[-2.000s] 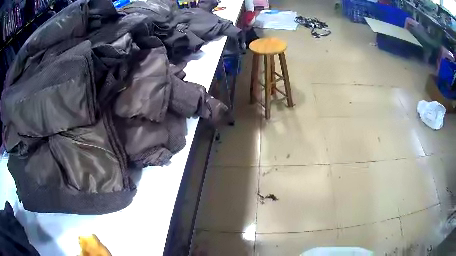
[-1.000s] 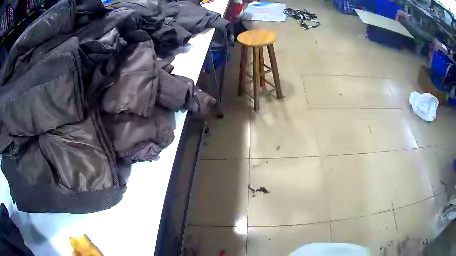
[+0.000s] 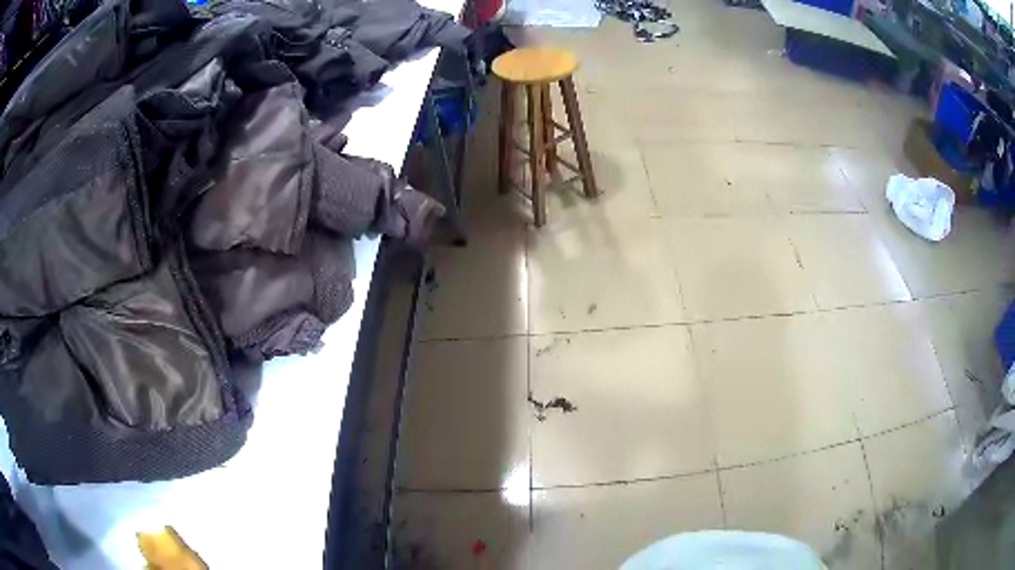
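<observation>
A heap of dark grey-brown jackets (image 3: 84, 212) with shiny lining outward lies on the white worktable (image 3: 292, 457) at the left. One sleeve hangs over the table's aisle edge. The tip of a golden-orange fried dough stick (image 3: 169, 549) shows at the bottom left edge, over the table; its lower part is cut off by the frame. Neither of my hands is in the picture, so what holds the dough stick cannot be seen.
A wooden stool (image 3: 536, 67) stands on the tiled floor beside the table. A white bag (image 3: 922, 206) lies on the floor at the right. A pale rounded object (image 3: 723, 551) is cut off at the bottom edge. Blue bins and an open box (image 3: 829, 25) stand at the back right.
The view has shifted, so the table, jackets, stool and floor items sit further left and higher in the picture. The dough stick tip is slightly further left. The jackets look unmoved.
</observation>
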